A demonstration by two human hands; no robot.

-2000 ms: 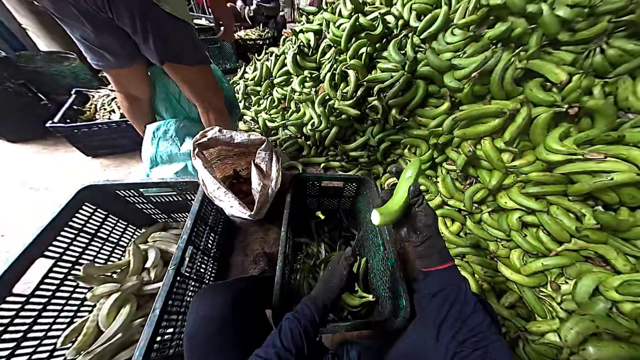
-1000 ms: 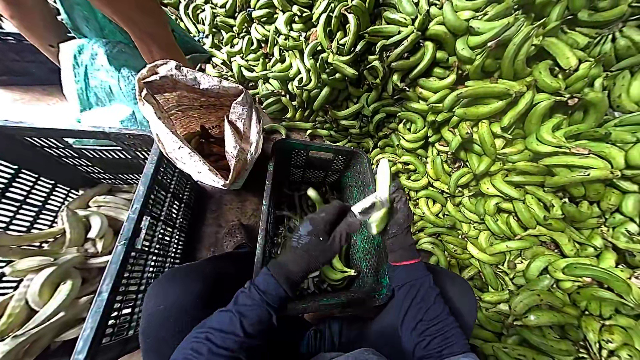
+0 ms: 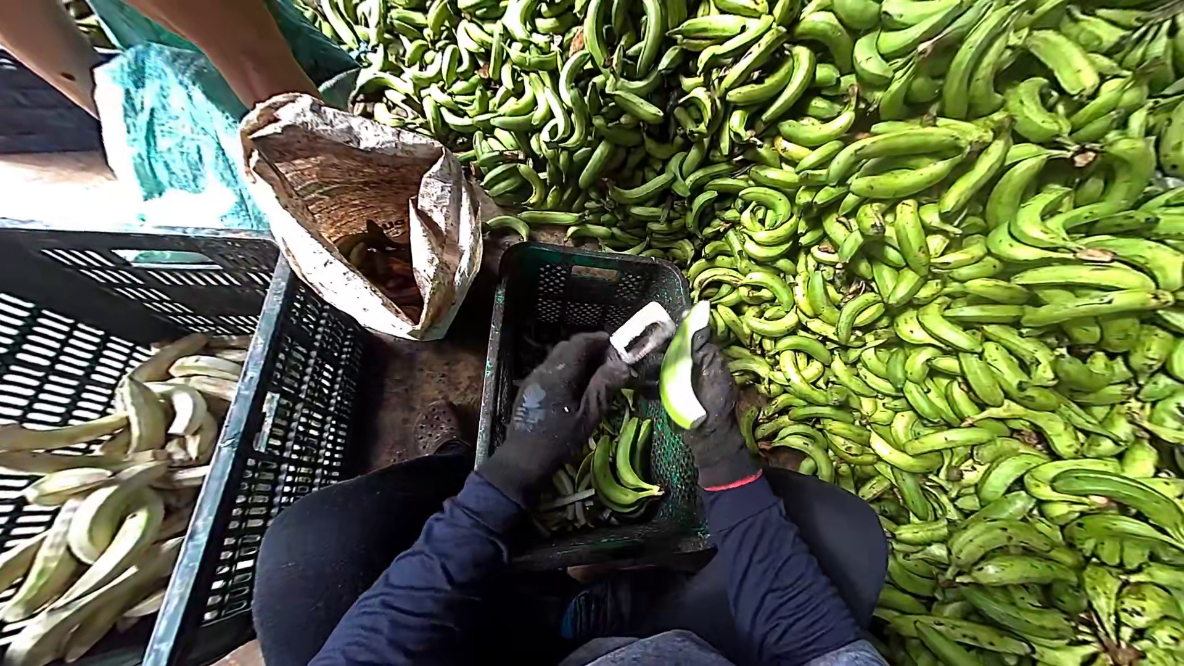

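My left hand (image 3: 555, 407), in a dark glove, is closed on a small white hand tool (image 3: 642, 332), which looks like a peeler. Its pale head is just left of a green plantain (image 3: 683, 370). That plantain stands nearly upright in my gloved right hand (image 3: 717, 402), with pale flesh bared along its edge and lower end. Both hands are above a dark plastic crate (image 3: 497, 342). Inside the crate, green peels (image 3: 622, 467) and pale strips lie near its close end.
Peeled plantains (image 3: 111, 518) fill part of a larger black crate (image 3: 264, 370) at left. An open woven sack (image 3: 444, 240) stands behind the crates, near another person's bare legs (image 3: 236, 46) and a teal sheet (image 3: 171, 129). A large heap of green plantains (image 3: 925, 324) spreads behind and right.
My left hand has risen from low in the crate to beside the plantain. The plantain, tilted in my right hand two seconds ago, is now more upright. The view has tipped downward.
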